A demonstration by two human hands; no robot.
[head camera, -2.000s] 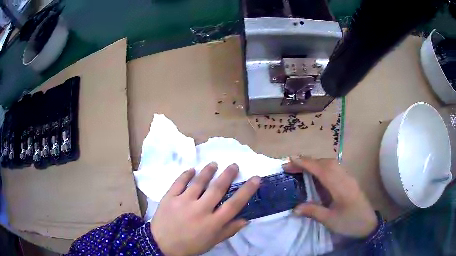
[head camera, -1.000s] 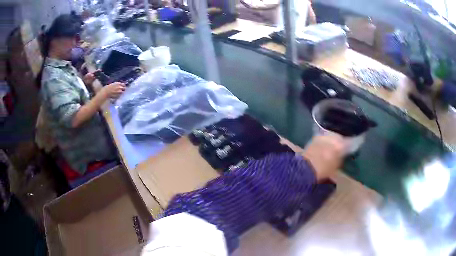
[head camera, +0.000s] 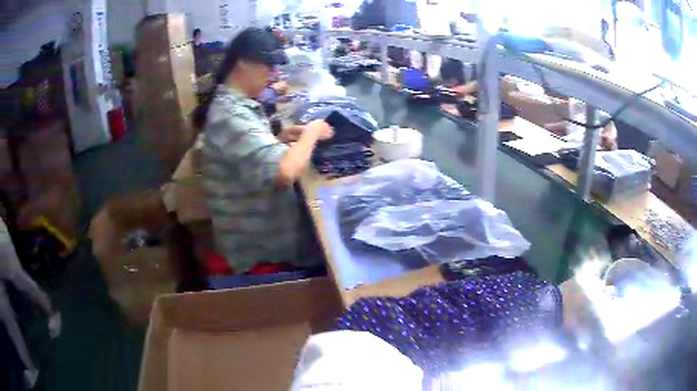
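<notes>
The purple dotted sleeve of my left arm (head camera: pixel 466 313) reaches across the lower right of the view. My left hand (head camera: pixel 585 305) is blurred and washed out by glare beside a pale bowl (head camera: pixel 642 279) at the right. Its fingers and anything in them cannot be made out. Dark housings (head camera: pixel 489 267) show partly behind the sleeve, by the clear plastic bag (head camera: pixel 451 221). My right hand is out of the picture.
An open cardboard box (head camera: pixel 244 344) stands at the lower left beside the bench. A person in a cap (head camera: pixel 248 168) works at the bench by a white tub (head camera: pixel 397 143). A metal post (head camera: pixel 487 114) rises behind the bag.
The view has swung left, away from the housing under both hands on the white cloth. My left arm has reached out towards the bowl. My right hand has left the picture.
</notes>
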